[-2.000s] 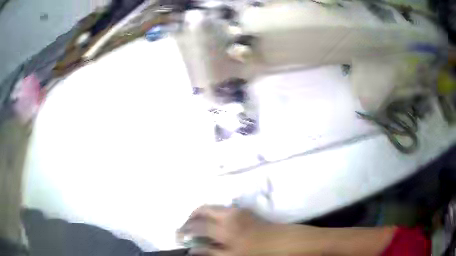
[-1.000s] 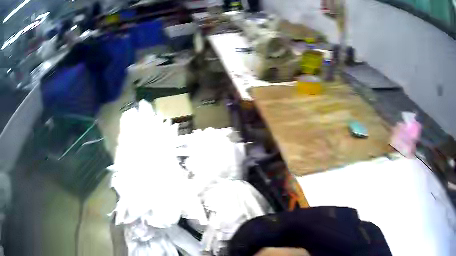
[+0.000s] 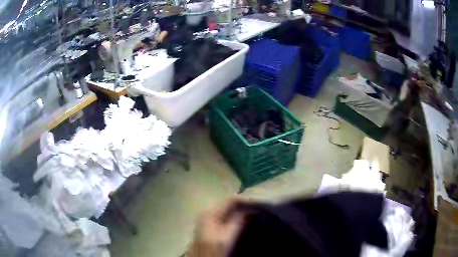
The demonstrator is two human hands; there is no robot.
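Note:
A black or dark navy cloth, its shape blurred, spreads across the bottom centre and right of the head view. A blurred hand, which looks like my left hand, is at the cloth's left edge and grips it. The hand is cut off by the bottom edge and its fingers are not clear. My right hand is not in view.
A green crate with dark pieces stands on the floor ahead. Behind are a white tub of dark cloth and blue crates. White cloth heaps lie left and lower right. A table edge runs at the far right.
The view has swung left from the white machine table to the floor and crates. The bare hand over the table is gone; a hand with dark cloth now shows at the bottom.

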